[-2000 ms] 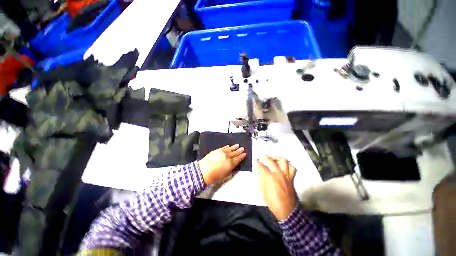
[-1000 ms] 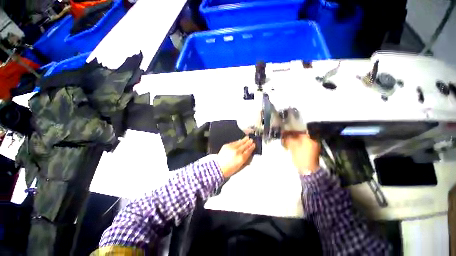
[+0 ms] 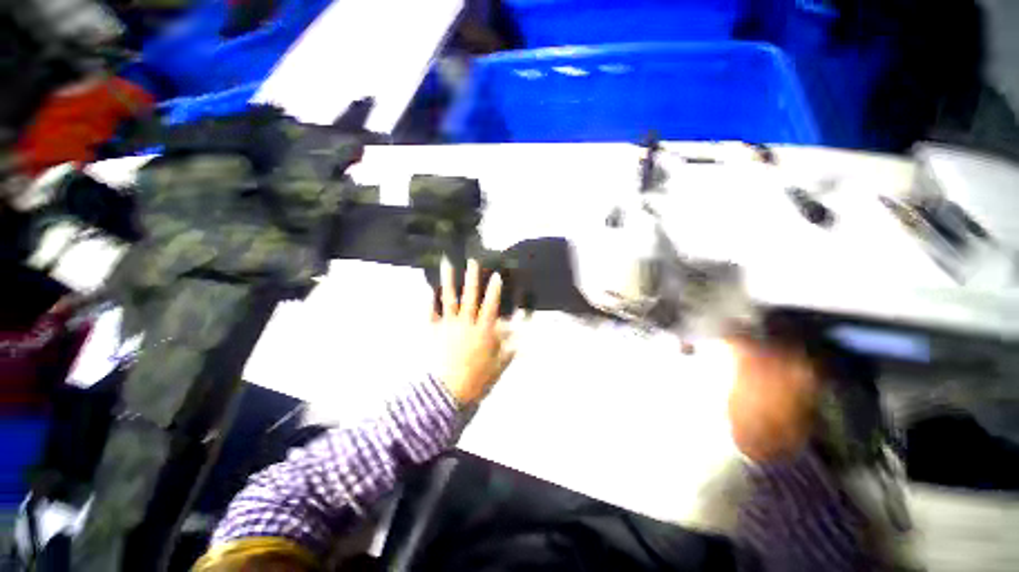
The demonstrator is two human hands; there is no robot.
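Observation:
The camouflage panel [image 3: 446, 212] lies flat between the bundle and the needle area. Its black fabric section [image 3: 546, 275] extends right, its end close to the presser foot area [image 3: 670, 307]. My left hand [image 3: 475, 344] lies with spread fingers, the fingertips on the panel's lower edge. My right hand [image 3: 771, 397] is blurred, right of the needle area under the machine arm; whether it holds anything cannot be told. The white sewing machine [image 3: 860, 251] is blurred.
A large camouflage and black bundle [image 3: 212, 246] drapes over the table's left side. Blue bins [image 3: 637, 95] stand behind the white table [image 3: 592, 419]. A dark flat rectangle [image 3: 961, 447] lies at the right. Dark camouflage strips show blurred beside my right hand.
The view has shifted, so the scene sits further right. My left hand has moved left from the black section to the camouflage part. My right hand has moved right, away from the needle.

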